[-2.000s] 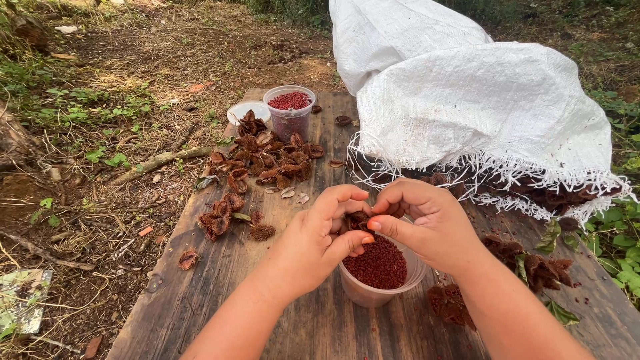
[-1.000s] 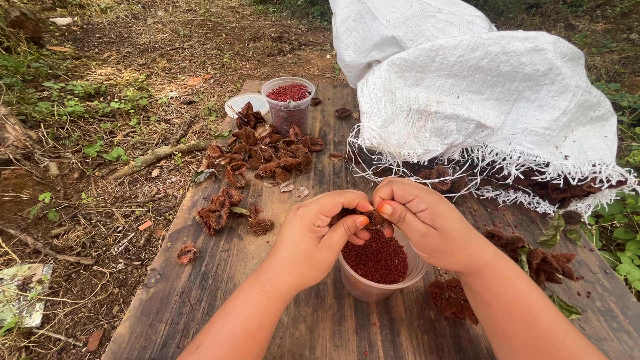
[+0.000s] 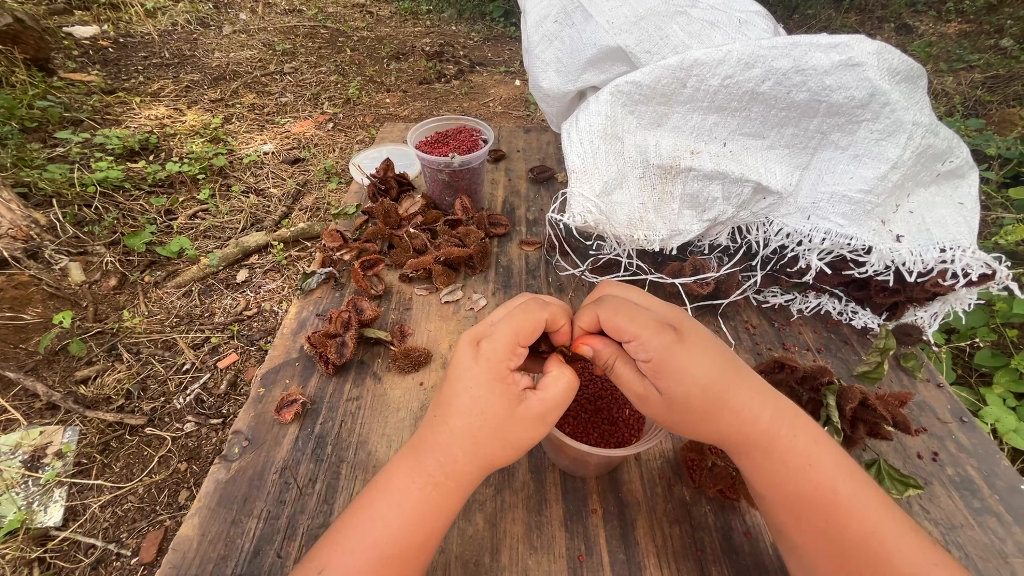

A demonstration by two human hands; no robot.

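My left hand (image 3: 508, 380) and my right hand (image 3: 660, 360) meet over a clear plastic cup (image 3: 596, 456) of small red seeds (image 3: 604, 408). Between their fingertips they pinch a brown spiny seed pod (image 3: 548, 350), mostly hidden by the fingers. Orange-red stain marks the right thumb. Opened, bristly annatto-like pods (image 3: 432, 240) lie piled at the back left, beside a second clear cup (image 3: 456, 180) filled with red seeds. More pods (image 3: 864, 412) with dry leaves rest right of my right forearm.
A white woven sack (image 3: 768, 144) with a frayed mouth lies across the back right of the wooden table (image 3: 320, 480), dark pods showing under its edge. A round plastic lid (image 3: 386, 162) sits by the far cup. Left of the table is ground with a stick (image 3: 240, 252) and plants.
Both hands stay over the near cup while their fingers shift around the pod. The cups, the pod pile and the sack have not plainly moved.
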